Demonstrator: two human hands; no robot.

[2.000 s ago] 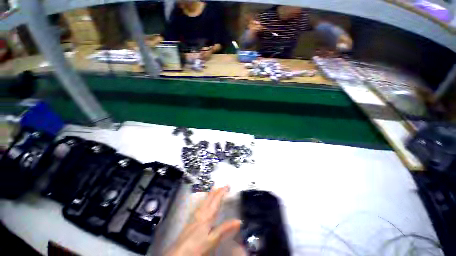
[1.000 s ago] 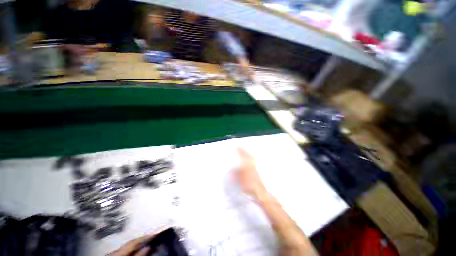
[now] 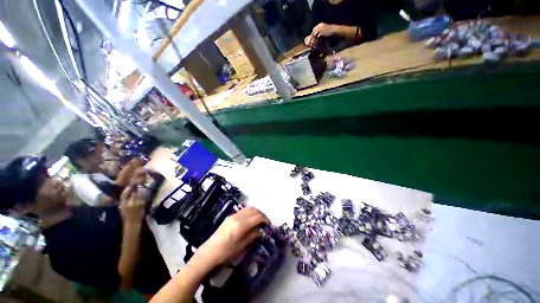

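Observation:
Several black plastic housings (image 3: pixel 207 204) lie in a row at the left of the white-covered table. My left hand (image 3: pixel 240 229) is over the near end of the row, its fingers curled onto the upper end of a black housing (image 3: pixel 260 263). That housing is blurred and its far side is partly hidden by my hand. A loose pile of small dark circuit boards with shiny metal parts (image 3: pixel 317 225) lies just right of the housing. My right hand is not in view.
A blue box (image 3: pixel 196 160) and a metal upright (image 3: pixel 207 127) stand beyond the row. The green conveyor belt (image 3: pixel 367 124) runs behind the table. Co-workers sit at left (image 3: pixel 89 237) and opposite (image 3: pixel 343 29). Thin wires (image 3: pixel 491 284) lie at lower right.
The view has swung right and then far left. My left hand, low with a dark piece a second ago, is now at the housing row. My right hand has left the picture.

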